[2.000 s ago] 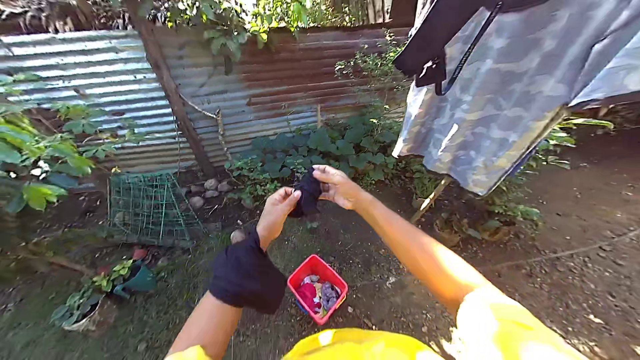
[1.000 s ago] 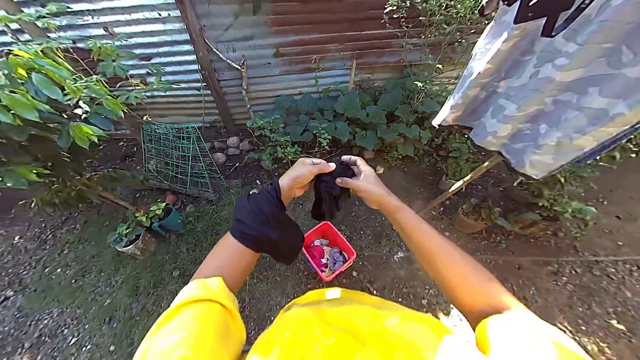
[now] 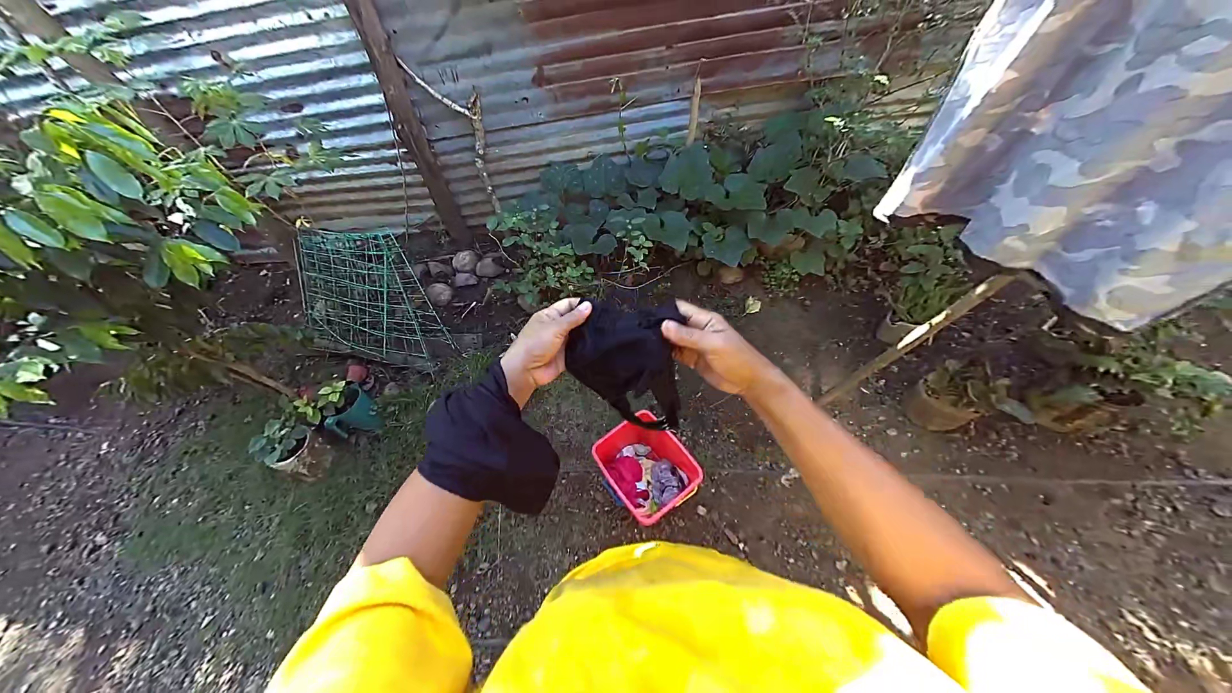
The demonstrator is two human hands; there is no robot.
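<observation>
Between my hands a small black cloth garment (image 3: 624, 354) is spread, with thin strap-like parts hanging below it. My left hand (image 3: 545, 345) pinches its left upper edge, and my right hand (image 3: 714, 348) pinches the right upper edge. Another black cloth (image 3: 489, 441) is draped around my left wrist and forearm. Below the held garment, a red plastic basket (image 3: 601, 452) stands on the ground with crumpled pink, purple and pale clothes (image 3: 658, 481) inside. At the upper right hangs a camouflage-patterned cloth (image 3: 1107, 164).
A corrugated metal fence (image 3: 616, 58) runs across the back, with leafy plants (image 3: 712, 192) at its foot. A green wire rack (image 3: 366, 289) leans near stones on the left. Potted plants (image 3: 289, 445) stand at left and right. A wooden pole (image 3: 914, 337) slants below the hanging cloth.
The bunched black garment is now spread wider, and my hands are farther apart. The view has tilted down and turned right since the earliest frame.
</observation>
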